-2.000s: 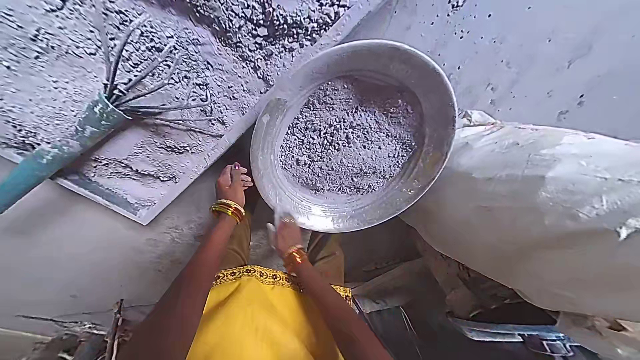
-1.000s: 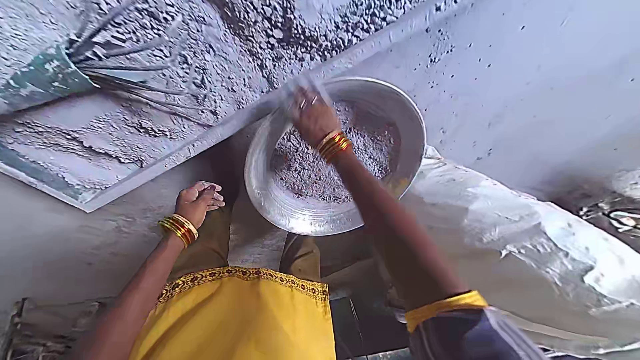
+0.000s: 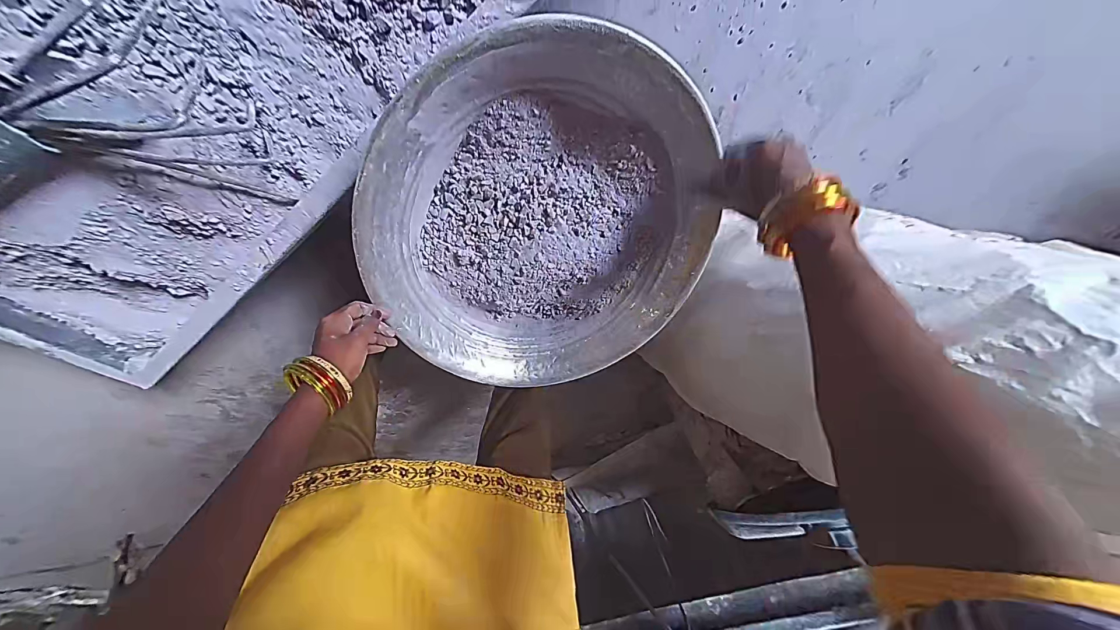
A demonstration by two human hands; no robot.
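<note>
A round metal basin (image 3: pixel 411 289) with a wide rim is in the upper middle of the view. Grey granular material (image 3: pixel 534 210) lies in its bottom. My right hand (image 3: pixel 766 175), blurred and wearing bangles, is closed at the basin's right rim. At the lower left rim is my left hand (image 3: pixel 354 335), its fingers bent and whitish with dust; whether they grip the rim or only touch it is unclear.
A shallow metal tray (image 3: pixel 219 328) of grey lumpy material stands at the left, with a tool with several bent metal tines (image 3: pixel 131 131) over it. A large whitish sack (image 3: pixel 945 280) lies at the right. Pipes (image 3: pixel 779 599) are at the bottom.
My right hand was over the basin's upper left part one second ago and is now at its right rim. My left hand has come from beside the basin to its lower left rim.
</note>
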